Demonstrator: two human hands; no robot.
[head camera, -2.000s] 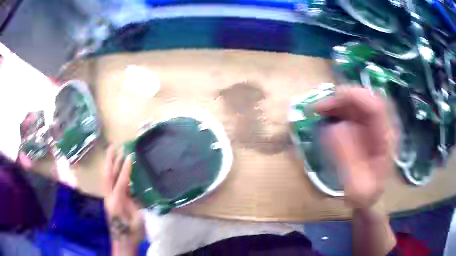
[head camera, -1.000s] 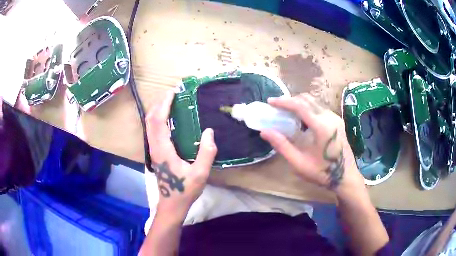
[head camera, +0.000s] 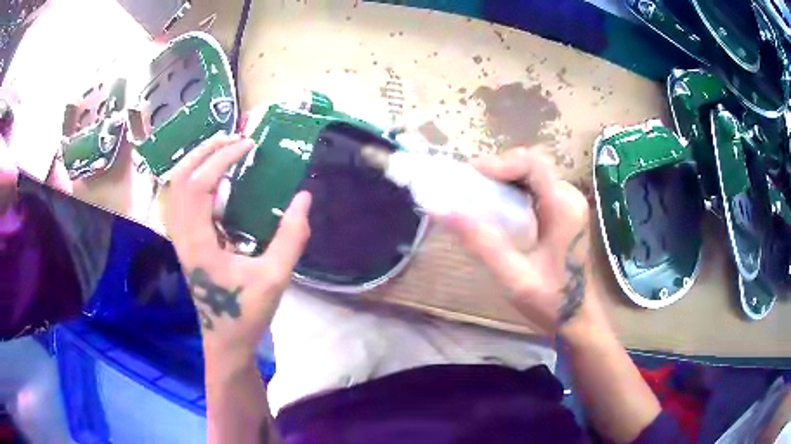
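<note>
A glossy green car body shell with a pale rim and a dark recess lies tilted at the bench's front edge. My left hand grips its green end, thumb at the recess edge and fingers on the far side. My right hand holds a translucent white squeeze bottle on its side. The bottle's brownish tip, blurred, is over the upper part of the recess. Whether the tip touches the shell, or any glue comes out, I cannot tell.
Stained tan cardboard covers the bench. Two green shells stand at left beyond a black cable. One shell lies at right beside an overlapping pile. A blue crate is at lower left. Another person's purple sleeve shows at far left.
My left hand and the shell have moved left, and the shell has turned and tilted. My right hand still holds the bottle, its tip now nearer the recess's upper edge.
</note>
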